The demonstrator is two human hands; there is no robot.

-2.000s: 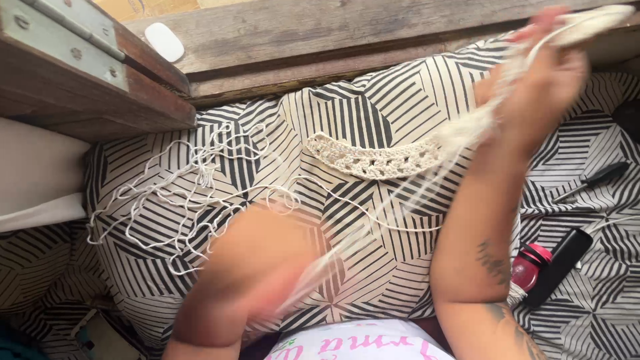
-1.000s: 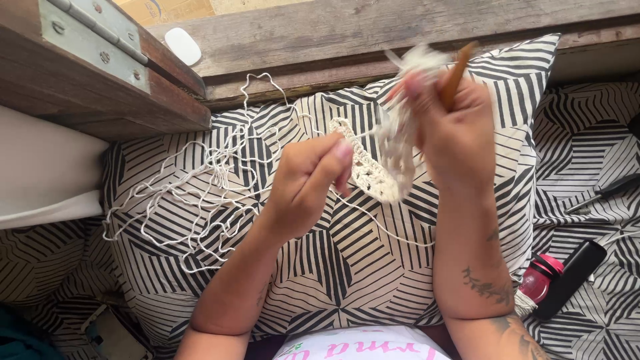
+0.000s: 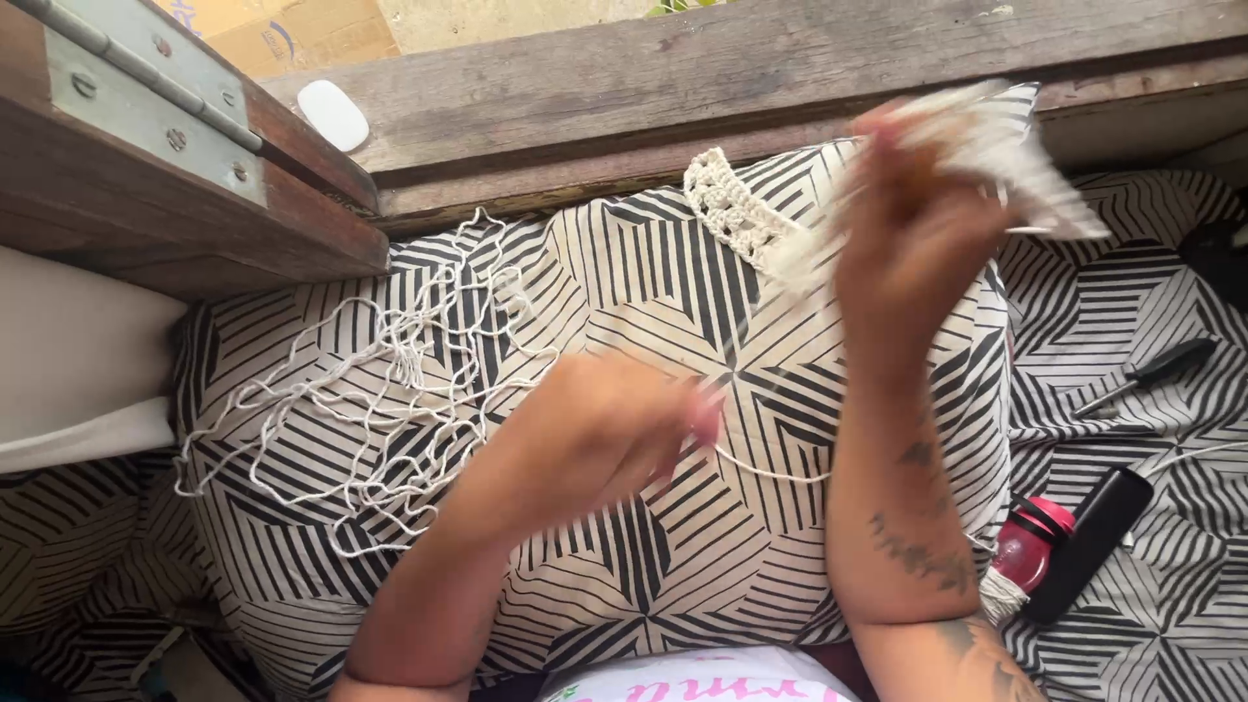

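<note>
My right hand (image 3: 916, 214), blurred by motion, grips a cream crochet piece at the upper right. The strip of openwork crochet (image 3: 726, 210) hangs from it to the left, over the patterned pillow. My left hand (image 3: 624, 429) is closed on the cream yarn at the centre, lower than the right one. From the left fingertips a strand of yarn (image 3: 770, 476) curves right, toward the right forearm. A loose tangle of the same yarn (image 3: 409, 380) lies on the pillow (image 3: 643, 565) at the left. No hook can be made out in the blur.
A wooden sill (image 3: 624, 88) runs behind the pillow, with a white rounded object (image 3: 333, 115) on it. A hinged wooden panel (image 3: 195, 175) stands at the upper left. On the right lie a black-handled tool (image 3: 1160, 369), a pink bottle (image 3: 1029, 546) and a black case (image 3: 1090, 546).
My right hand has moved right with the crochet piece, and my left hand has moved down and away from it. The brown stick-like handle seen in the right hand earlier is no longer distinct.
</note>
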